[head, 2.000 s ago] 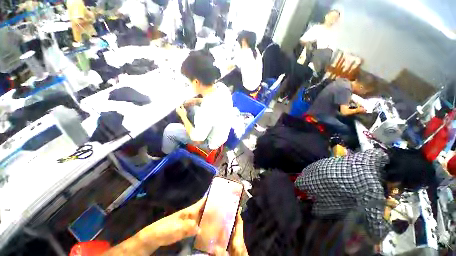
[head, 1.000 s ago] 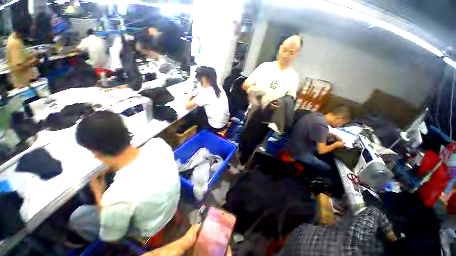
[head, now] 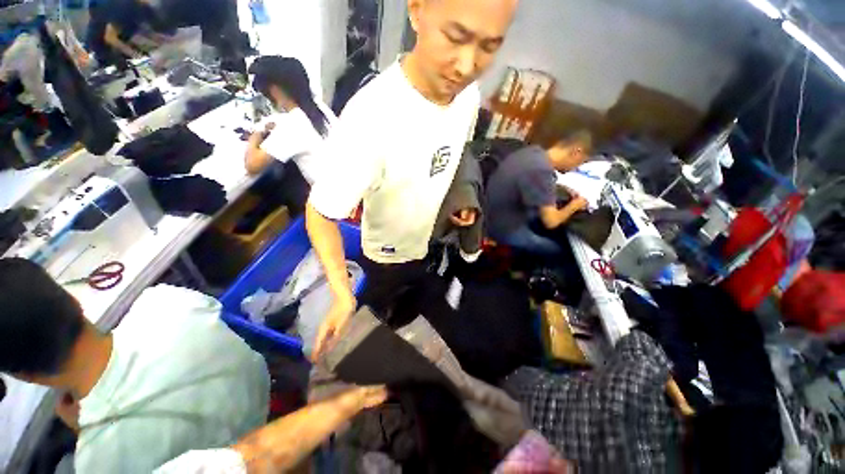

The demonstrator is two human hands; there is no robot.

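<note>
A grey-brown cloth panel (head: 371, 356) with paler edges is spread low in front of me. My left hand (head: 369, 398) reaches in from the lower left, its fingers closed at the near edge of the cloth. A standing person's hand (head: 334, 322) is at the panel's far left edge. A blurred pink shape (head: 535, 454) is at the bottom, right of the cloth; it may be my right hand or the phone, and I cannot tell which. Dark cloth (head: 431, 421) hangs below the panel.
A standing person (head: 394, 167) faces me close ahead. A seated person in a pale shirt (head: 171, 380) is near left, one in a checked shirt (head: 598, 412) near right. A blue crate (head: 278, 268) stands behind the panel. Red-handled scissors (head: 105, 275) lie on the left table (head: 171, 250).
The standing person is much closer. My left hand has left the phone and is now at the cloth. The phone's bright screen no longer shows clearly. The view has moved forward along the aisle.
</note>
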